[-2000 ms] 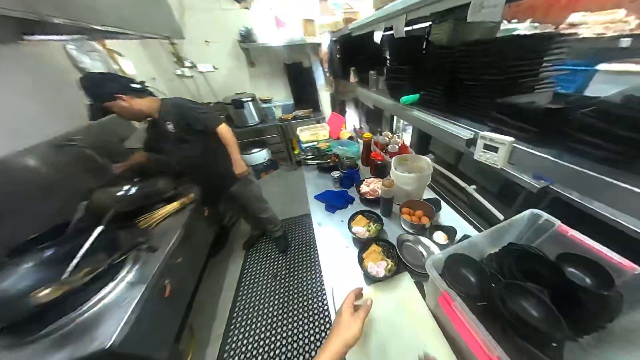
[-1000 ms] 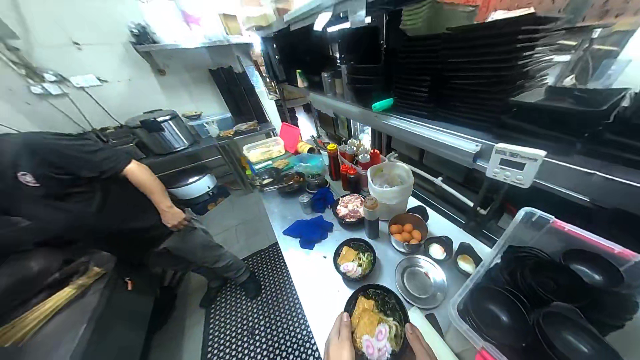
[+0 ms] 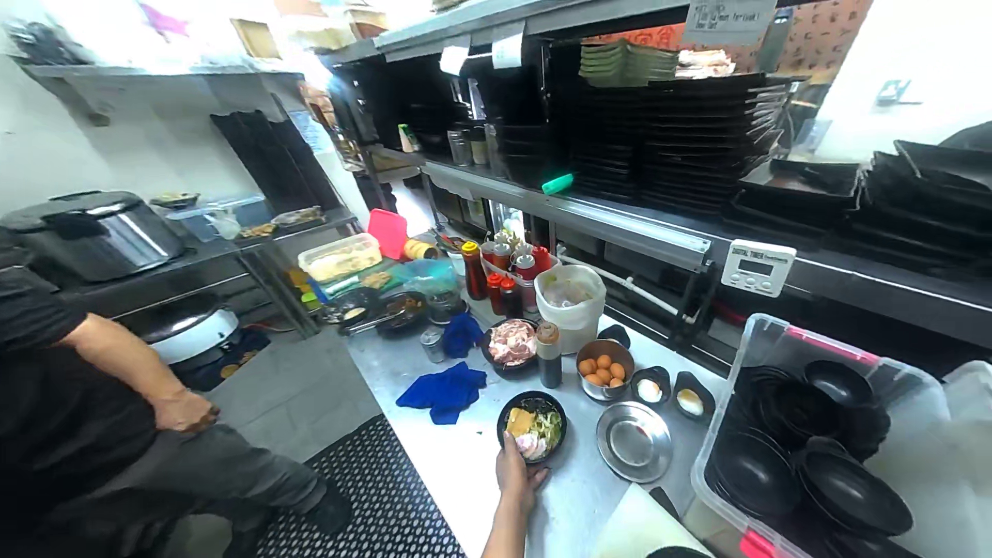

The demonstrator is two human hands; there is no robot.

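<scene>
My left hand (image 3: pixel 518 474) grips the near left rim of a black bowl (image 3: pixel 532 426) on the steel counter, with one digit over the rim and others low at its side. The bowl holds noodles or broth, a yellow-brown slab, green shreds and pink-white slices. My right hand is out of view. A black rounded rim (image 3: pixel 676 552) shows at the bottom edge, over a pale cutting board (image 3: pixel 639 527). Right of the bowl lies a round steel dish (image 3: pixel 634 442); behind it are a pot of brown eggs (image 3: pixel 604 370), a dark sauce bottle (image 3: pixel 549 356) and a bowl of raw meat (image 3: pixel 511 343).
A blue cloth (image 3: pixel 440 391) lies left of the bowl. A clear tub (image 3: pixel 701 465) of black bowls stands at right, below a digital timer (image 3: pixel 758 267) on the shelf. A co-worker's arm (image 3: pixel 132 364) is at left. A white bucket (image 3: pixel 570 306) stands behind the eggs.
The nearer bowl, held in both hands a second ago, has left its spot beside the other bowl. My left hand has moved to the farther bowl; my right hand has left the view.
</scene>
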